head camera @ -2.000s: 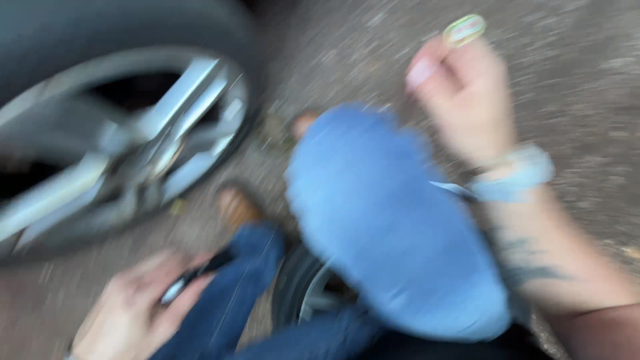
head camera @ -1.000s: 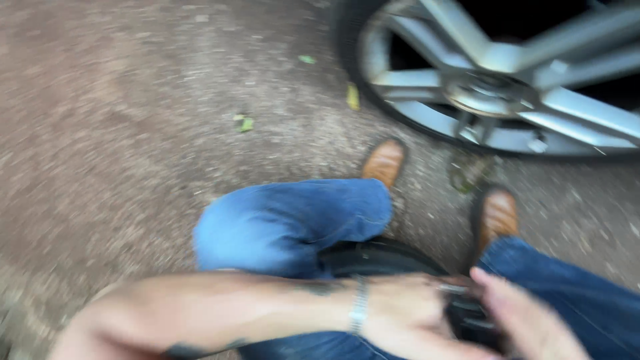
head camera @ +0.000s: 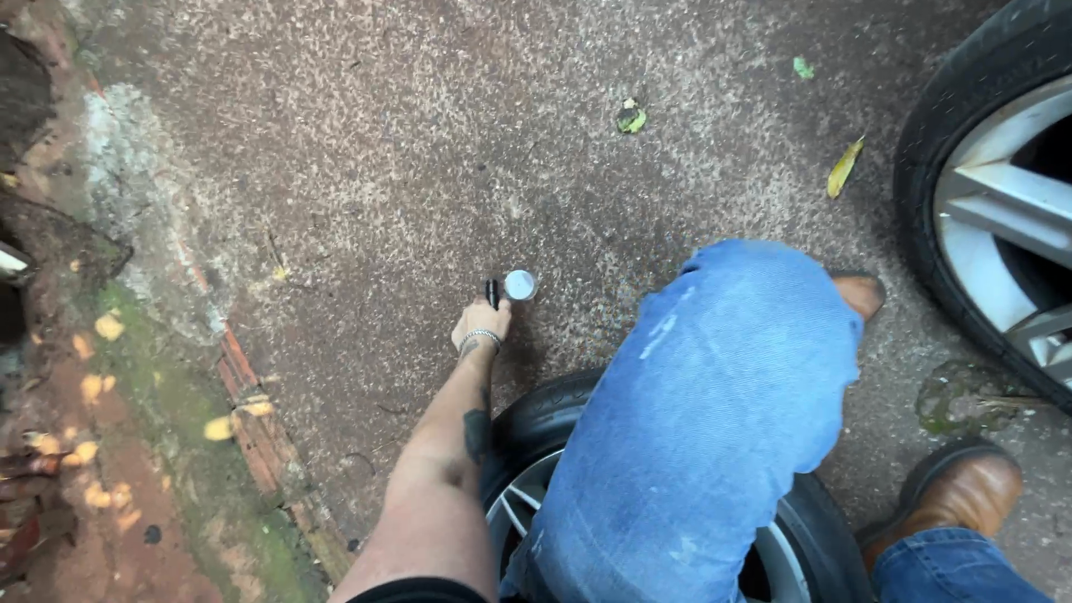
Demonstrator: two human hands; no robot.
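My left hand [head camera: 483, 321], with a chain bracelet at the wrist, reaches down over the rough ground. Its fingers close around a small black cylindrical object [head camera: 492, 292], whose kind cannot be told. Just right of that object is a small round container or lid [head camera: 520, 285], whitish and seen from above. Whether the hand touches this round thing is unclear. My right hand is out of the picture.
Below my jeans-clad knee lies a tire on an alloy rim [head camera: 544, 419]. Another alloy wheel [head camera: 946, 226] stands at the right edge. Brown shoes [head camera: 963, 494], fallen leaves [head camera: 844, 167] and a brick edging [head camera: 251, 419] at left are also in view.
One second ago my hands were together around a dark object; now the left arm is stretched out over the ground and the right hand has left view. The view has swung left.
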